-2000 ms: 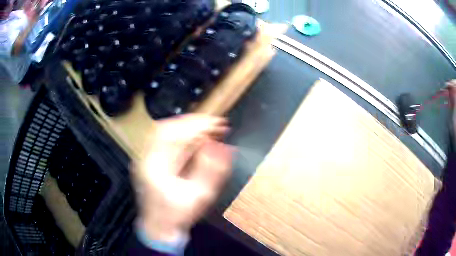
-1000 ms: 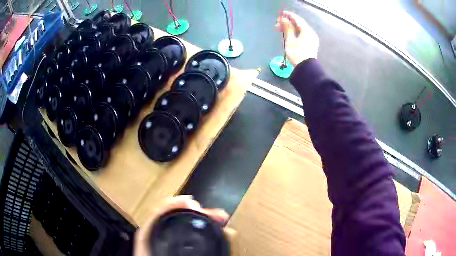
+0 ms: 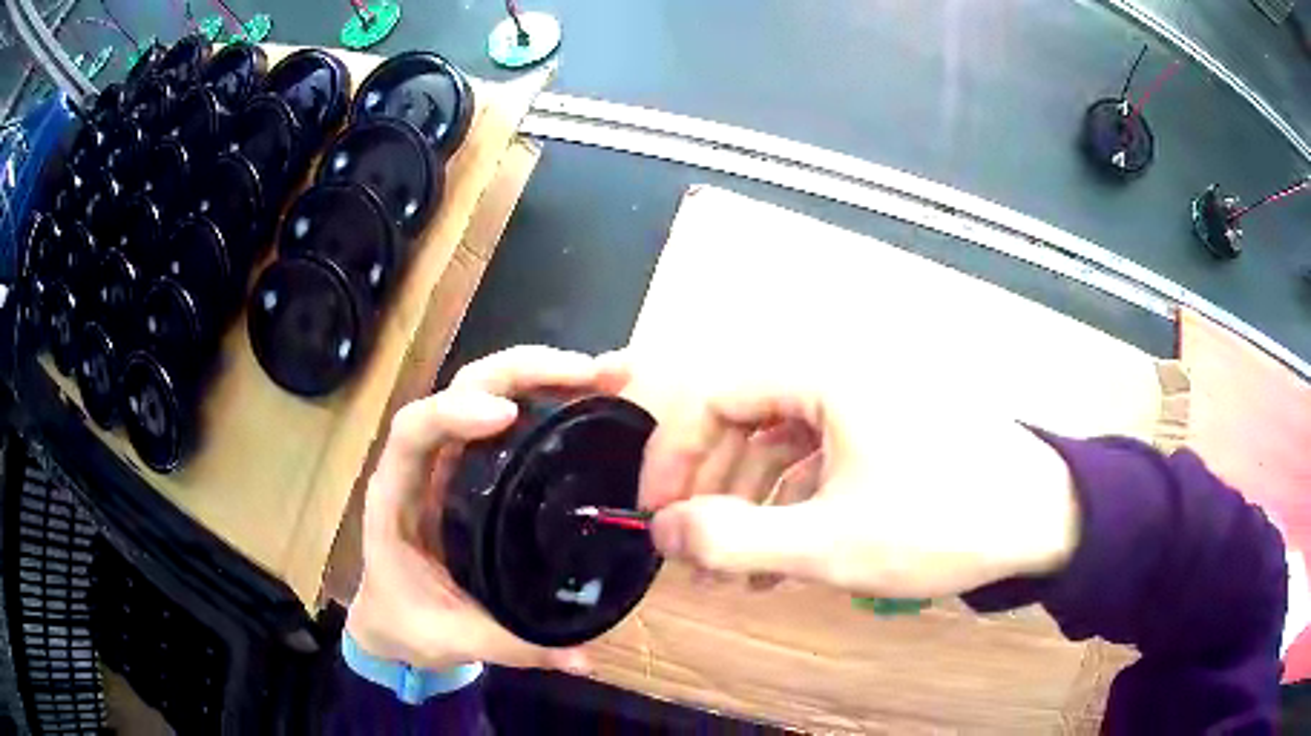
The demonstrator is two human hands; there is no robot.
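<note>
My left hand holds a round black glossy housing around its side, its face turned to my right hand. My right hand pinches red and black lead wires at the front of the housing; their bare tips are near its centre. A green piece, likely a circuit board's edge, shows just below my right hand, mostly hidden by it. Whether the wire tips enter the centre hole cannot be told.
Overlapping rows of black housings lie on a cardboard sheet at left, above a black crate. Another cardboard sheet lies beneath my hands. Beyond the metal rail, the belt carries green boards and wired black units.
My right hand has come back from a green board on the belt to the housing, now with wires in its fingers. My left hand has raised the housing. The view has shifted right.
</note>
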